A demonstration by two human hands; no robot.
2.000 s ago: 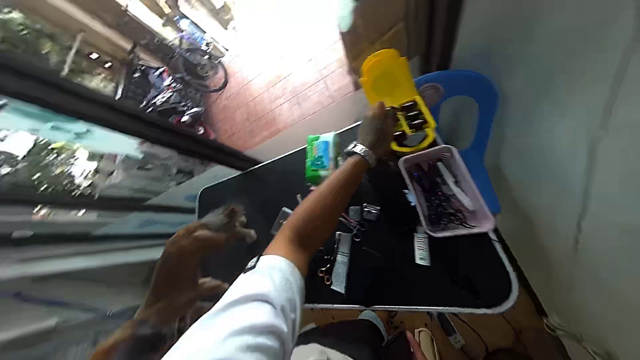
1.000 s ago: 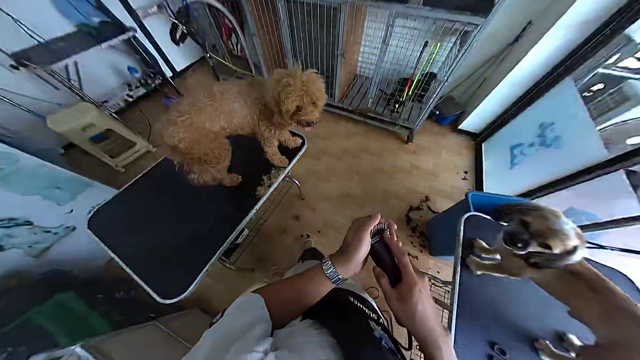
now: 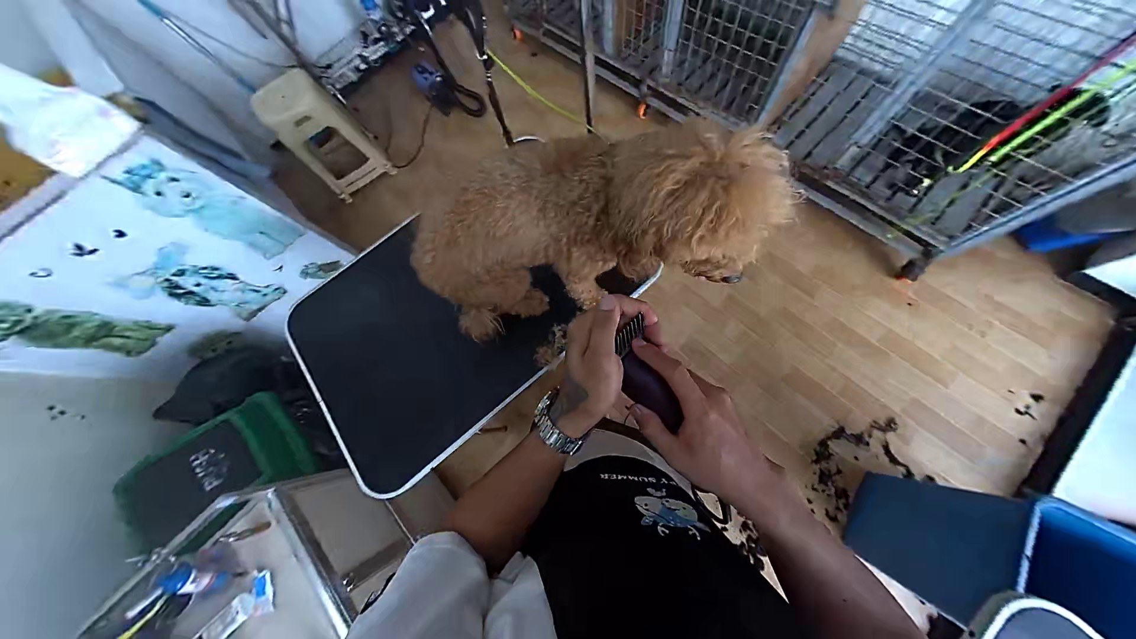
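Observation:
A dark hair clipper (image 3: 652, 387) with a ribbed comb at its head is held in front of my apron. My right hand (image 3: 710, 426) grips the clipper's body. My left hand (image 3: 593, 364), with a metal watch at the wrist, has its fingers around the comb end. Just beyond my hands, a curly apricot dog (image 3: 541, 200) is on a black grooming table (image 3: 399, 355) with a pale rim, its head turned to the right. Cut fur (image 3: 552, 344) lies at the table edge near its front paws.
Wire cages (image 3: 887, 133) line the far side. A beige plastic stool (image 3: 319, 129) is at the upper left. A metal trolley (image 3: 293, 541) with tools is at the lower left. Dark fur clippings (image 3: 843, 453) and a blue bin (image 3: 1074, 550) are at the lower right.
Two seconds ago my watch hand reached to a yellow case on another table. One second ago both hands were on the clipper. The view has swung widely; the dog's head has turned.

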